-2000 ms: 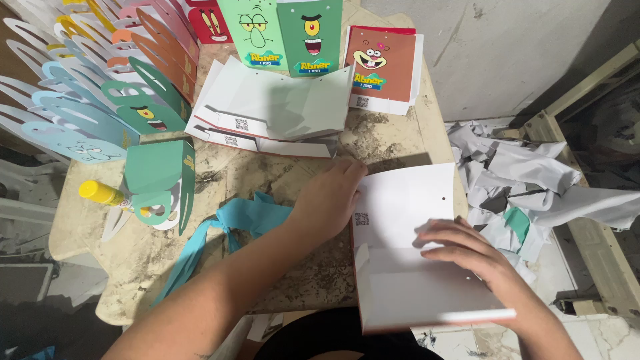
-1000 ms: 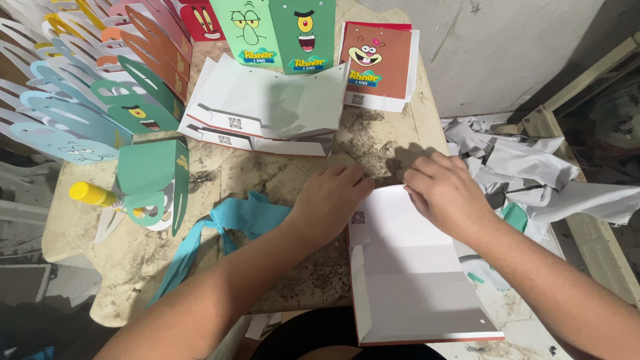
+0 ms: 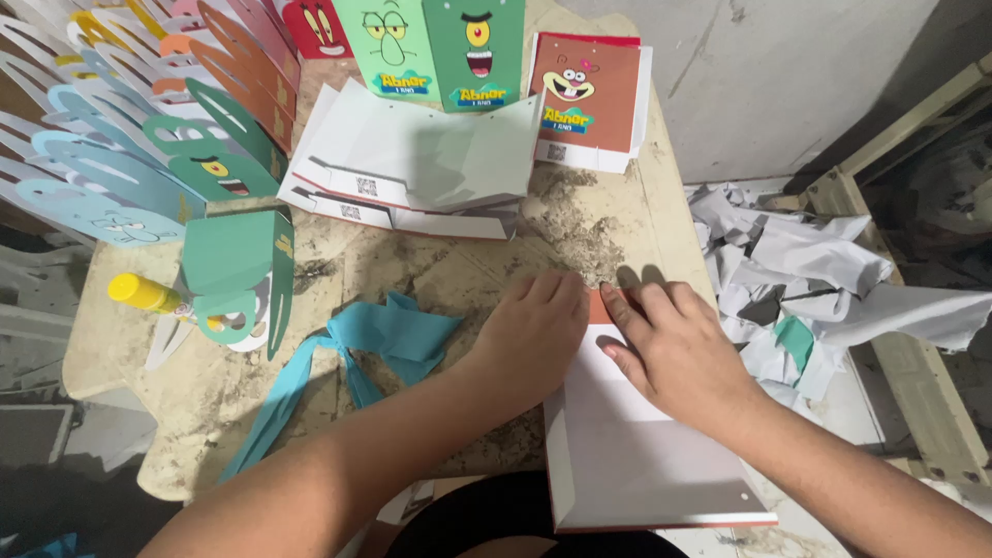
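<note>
A creased cardstock sheet (image 3: 659,465), white with an orange-brown printed underside, lies at the near edge of the table. Its far end is folded over, so a strip of the orange-brown side shows between my hands. My left hand (image 3: 542,333) grips the folded end at its left corner, fingers curled. My right hand (image 3: 674,349) presses on the fold with spread fingers, its thumb over the white face. Left of my left hand lies a knotted turquoise cloth strip (image 3: 395,333). Beyond are stacked white creased sheets (image 3: 434,155) and a stack topped by a brown character-printed sheet (image 3: 589,93).
Assembled paper boxes with handles crowd the left, among them a green one (image 3: 236,248) beside a yellow-capped glue stick (image 3: 143,293). Light and dark green printed panels (image 3: 480,54) stand at the back. Crumpled paper scraps (image 3: 814,263) lie right of the table (image 3: 496,271).
The sheet's far end, flat two seconds ago, is now folded over with its coloured side showing. My right hand has moved from the sheet's middle to its far end.
</note>
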